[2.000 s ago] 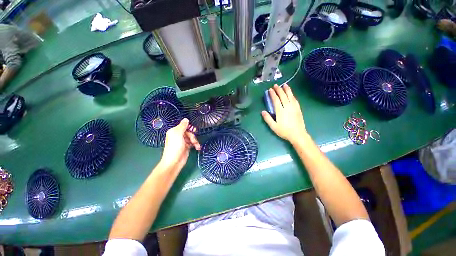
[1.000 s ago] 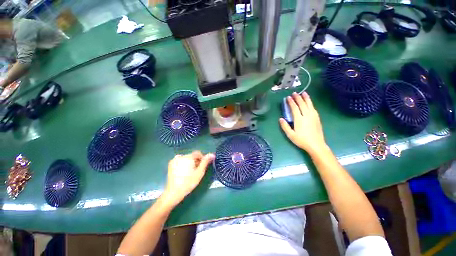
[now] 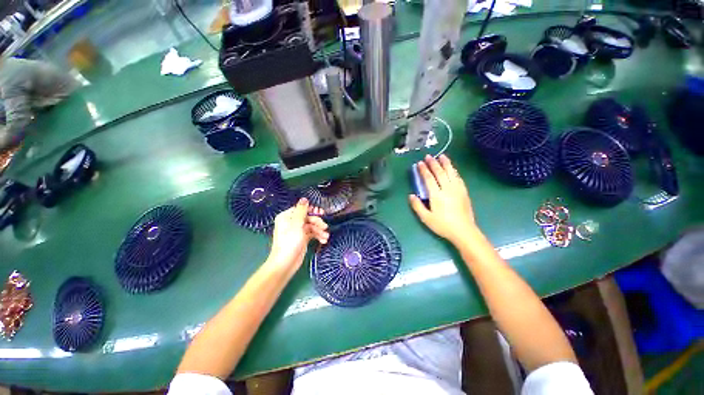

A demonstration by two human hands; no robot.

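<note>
A dark fan grille [image 3: 330, 196] sits on the fixture under the press's green head plate [image 3: 340, 160], partly hidden by the plate and my left hand. My left hand [image 3: 297, 231] has curled fingers at this grille's near left edge; whether they grip it is unclear. My right hand [image 3: 448, 202] lies with fingers apart on the pale blue press switch [image 3: 419, 182]. Overlapping grilles [image 3: 353, 262] lie in front of the press. Another grille [image 3: 256, 197] lies left of the press, partly behind my left hand.
More grilles lie at left [image 3: 153, 248] and in a stack at right [image 3: 509, 131]. Shiny ring piles lie at right [image 3: 557, 224] and far left [image 3: 15, 305]. Fan bodies [image 3: 222, 119] line the far side. The air cylinder [image 3: 292, 116] and guide column [image 3: 376, 69] rise mid-bench. A person's sleeve [image 3: 35, 89] shows upper left.
A grille is now on the fixture, which was bare a second ago. One fewer grille shows left of the press. My left hand has moved up to the fixture. My right hand stays on the switch.
</note>
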